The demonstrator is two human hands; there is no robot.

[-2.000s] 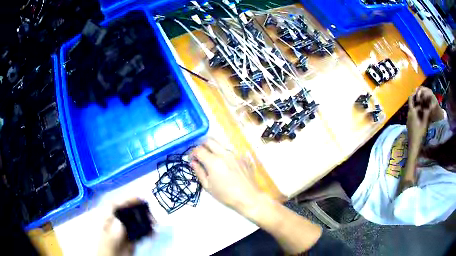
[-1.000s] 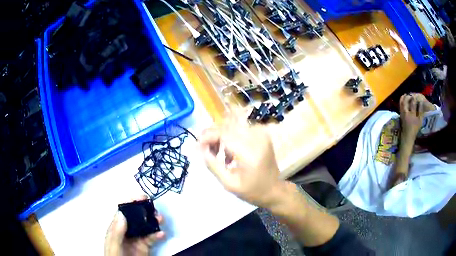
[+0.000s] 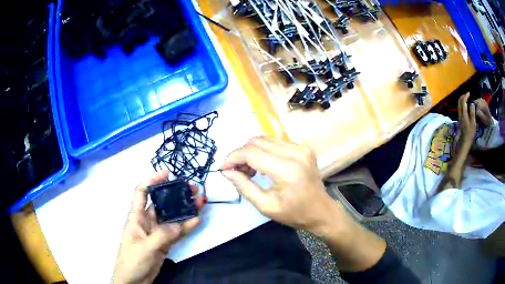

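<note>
My left hand [image 3: 149, 236] holds a black square housing [image 3: 174, 201] above the white sheet [image 3: 105, 205], with its shallow inside turned up. My right hand [image 3: 235, 169] is to the right of it, thumb and finger pinched on a thin black sealing ring [image 3: 224, 202], which hangs as a loop between the two hands. The ring's left part runs towards the tangled heap of sealing rings [image 3: 185, 147]; whether it touches the heap or the housing I cannot tell. The heap lies on the sheet just beyond the housing.
A blue bin [image 3: 145, 125] with black housings stands beyond the heap, and a second, fuller bin [image 3: 69, 166] is at its left. Cable assemblies [image 3: 326, 89] lie on a clear sheet at the right. A seated person [image 3: 443, 183] in a white shirt is at the far right.
My right hand, blurred and raised before, has come down beside the housing and now pinches a visible ring. My left hand has moved up and right with the housing, nearer the heap.
</note>
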